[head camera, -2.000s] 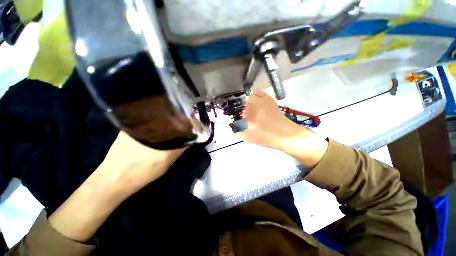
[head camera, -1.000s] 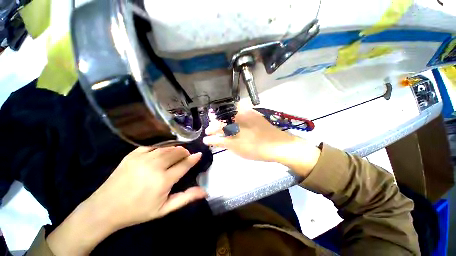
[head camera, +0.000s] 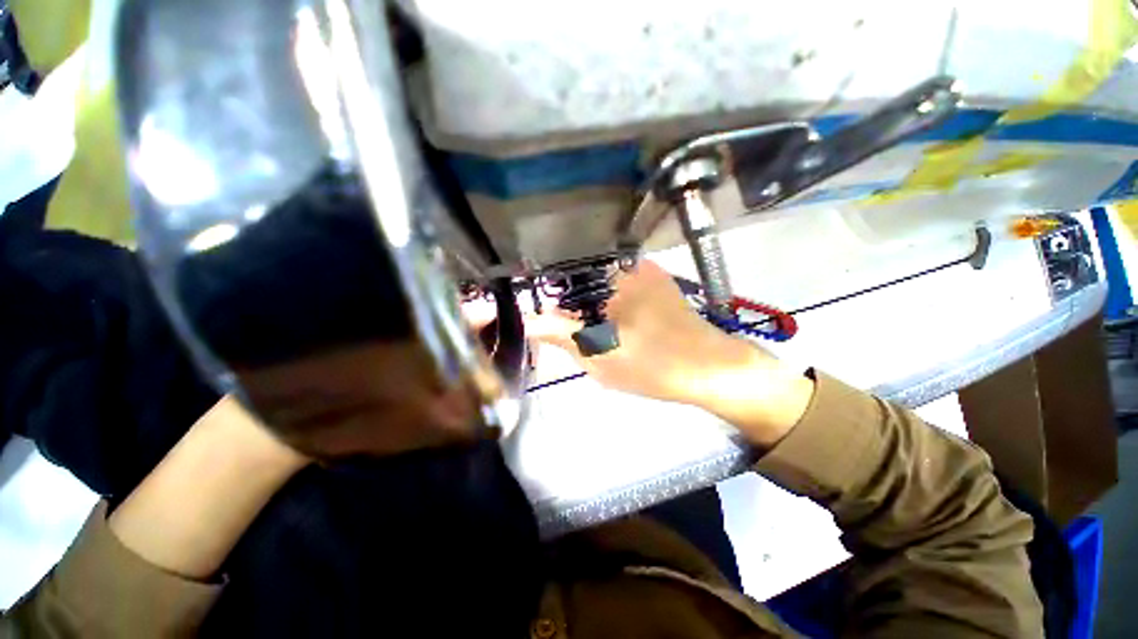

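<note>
Black cloth [head camera: 387,549] lies heaped left of the needle area and hangs over the table's front edge. My left hand is mostly hidden behind the large shiny metal cover [head camera: 281,237]; only its wrist and forearm show below it, over the cloth. My right hand [head camera: 643,337] is at the needle area, right of the cloth, fingers pointing left; its fingertips are bright and blurred, so whether they hold cloth cannot be told. A small dark grey block [head camera: 597,338] is in front of its fingers. Thread snips [head camera: 764,320] with red and blue handles lie behind my right hand.
The white machine head [head camera: 562,75] with blue stripe and yellow tape spans the top. A metal lever and post [head camera: 706,237] hang from it. The table's ruler-marked edge [head camera: 674,481] curves along the front. A brown box [head camera: 1048,412] stands below at right.
My left hand has gone from lying on the cloth in view to behind the metal cover. The view has shifted closer to the machine head. My right hand stays near the needle area.
</note>
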